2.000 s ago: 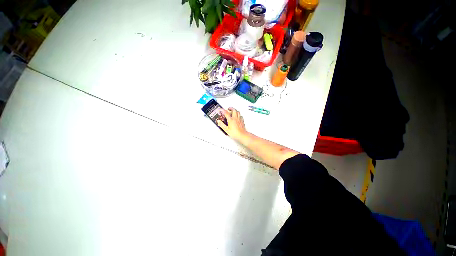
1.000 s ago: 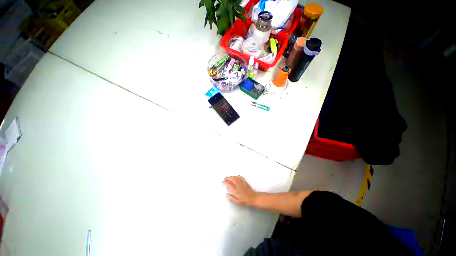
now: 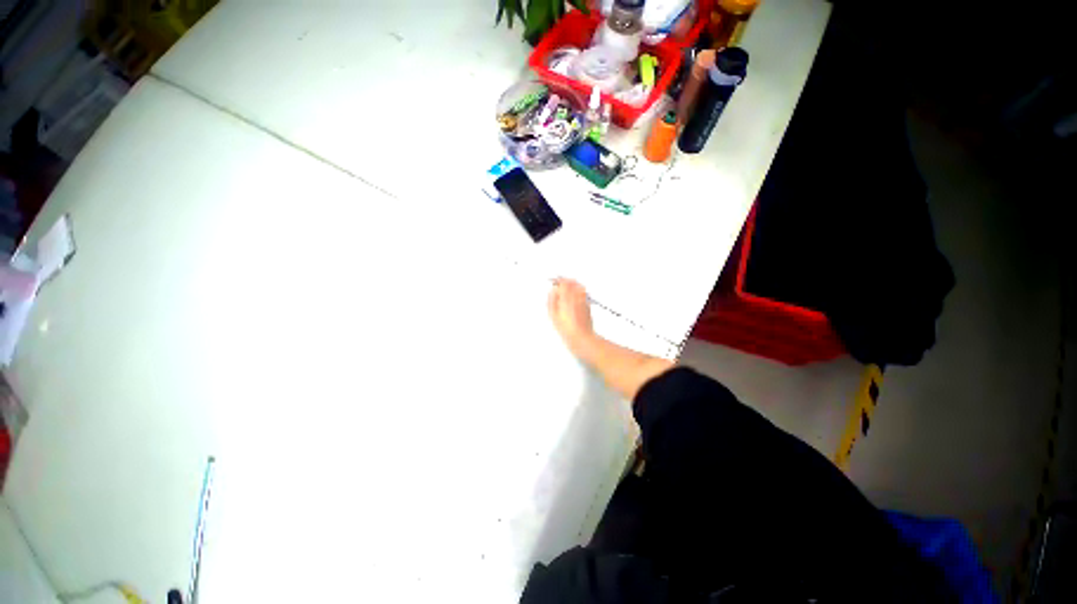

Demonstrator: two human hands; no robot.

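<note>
My right hand (image 3: 572,316) reaches in from the lower right, low over or on the white table (image 3: 343,354). It is slightly blurred and shows nothing held. A black mobile phone (image 3: 528,204) lies just beyond the fingertips, apart from them, with a small blue-and-white piece (image 3: 501,172) at its upper end. Green thread snips (image 3: 611,204) lie to the right of the phone. A small green box with a blue top (image 3: 593,162) and a round clear tub of small items (image 3: 541,123) stand behind. My left hand is not in view.
A red basket (image 3: 555,59), an orange thread cone (image 3: 660,138) and a dark bottle (image 3: 713,102) stand at the back. Papers (image 3: 50,256) lie at the left edge, a pale blue strip (image 3: 202,531) lower left. A red floor basket (image 3: 768,325) holds dark cloth (image 3: 880,260).
My right hand has left the phone, moved down across the table, then come back up towards it. The phone stays beside the tub. The view has shifted, showing more of the table's near left side.
</note>
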